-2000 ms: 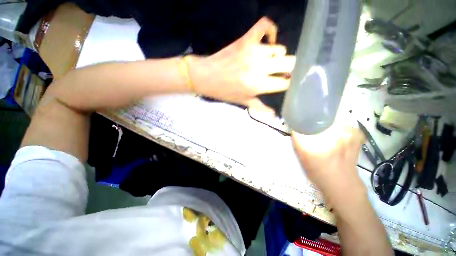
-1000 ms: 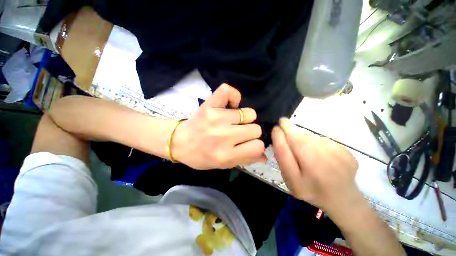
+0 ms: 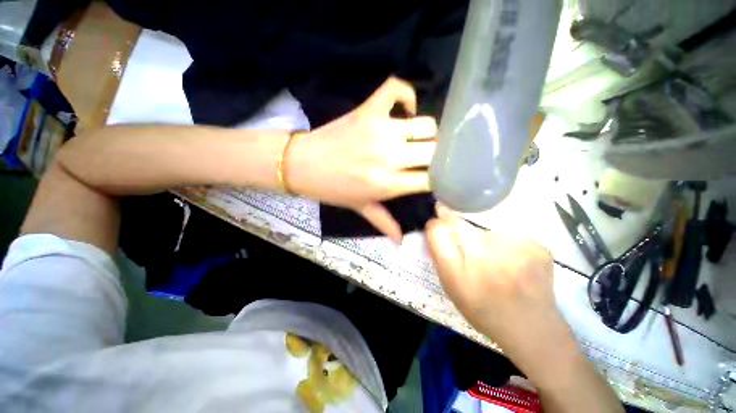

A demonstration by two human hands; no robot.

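A large black garment piece (image 3: 242, 64) covers the upper left and middle of the white table, with its edge reaching the front. My left hand (image 3: 363, 157) lies on the cloth near its front edge, fingers pointing right and thumb spread down. Its fingertips end at the translucent grey tube (image 3: 488, 121), which hides part of them. My right hand (image 3: 488, 270) is just below the tube's rounded end, its fingers pinching the cloth's right edge. The tube partly covers this spot.
Fabric shears (image 3: 617, 282) lie half open at right, beside a tape roll (image 3: 629, 189), an orange-yellow-handled tool (image 3: 672, 242) and a thin reddish shaft (image 3: 673, 335). Machine parts (image 3: 670, 113) stand at upper right. A red plastic basket (image 3: 508, 397) shows below the table edge.
Compared with one second ago, the tube reaches lower in view over the fingertips. My left hand has moved up and its thumb has spread. A black cloth edge now shows below it.
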